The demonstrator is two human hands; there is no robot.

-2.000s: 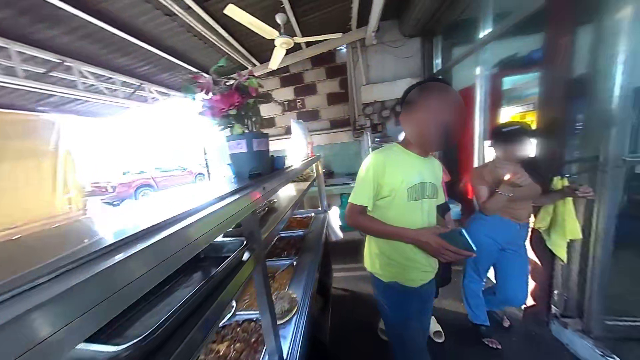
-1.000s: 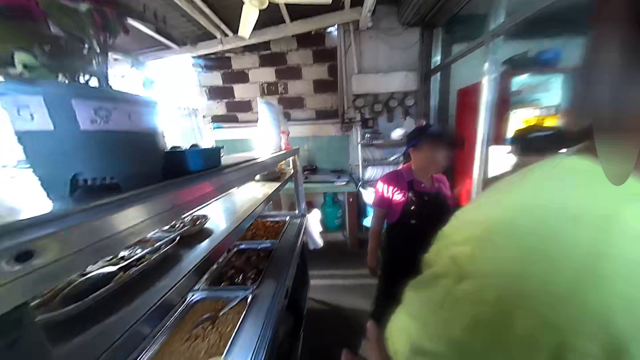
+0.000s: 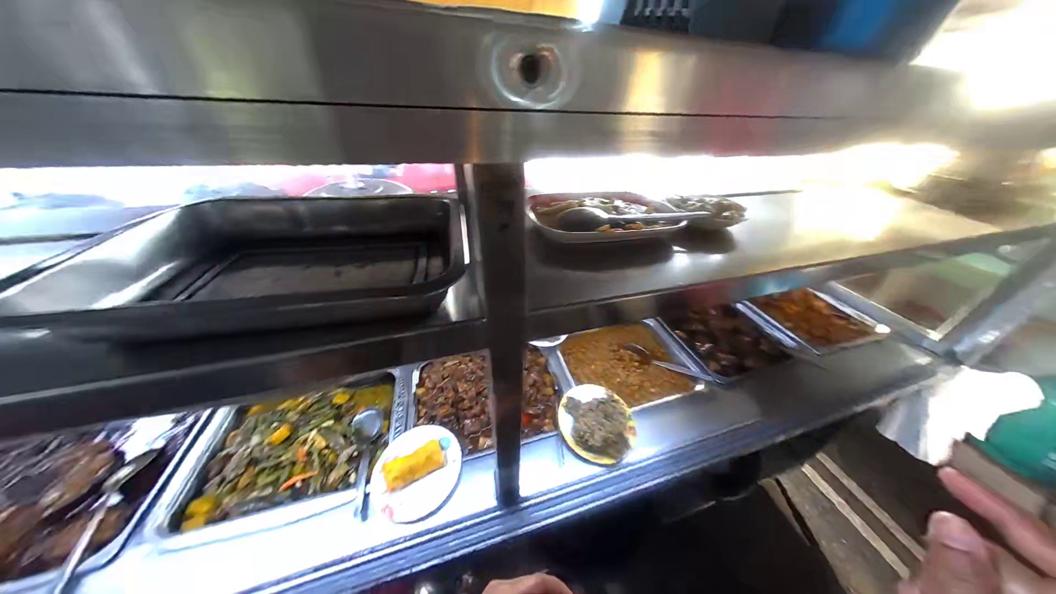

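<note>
At the bottom edge only the tip of my left hand [image 3: 528, 585] shows, below the steel food counter [image 3: 660, 466]; whether it holds something is hidden. My right hand [image 3: 973, 540] is at the lower right, fingers partly spread, beside a flat brownish object [image 3: 1002, 478]; I cannot tell if it grips it. Nearest on the counter edge are a white plate with a yellow roll [image 3: 417, 474] and a small plate of dark chopped food [image 3: 596, 423]. Behind them stand metal trays of mixed vegetables [image 3: 289, 454], diced meat [image 3: 454, 396] and orange-brown stew [image 3: 623, 359], some with spoons.
A steel post [image 3: 505, 330] rises before the trays. On the upper shelf [image 3: 767, 247] are a deep metal pan [image 3: 305, 256] and an oval dish with a spoon [image 3: 606, 216]. A tray of dark meat [image 3: 62, 495] is at lower left. White plastic [image 3: 961, 412] hangs at the right.
The view has swung left and down onto the food counter. The person in the yellow-green shirt and the person in the dark apron are out of view. Both my hands now show low in the frame.
</note>
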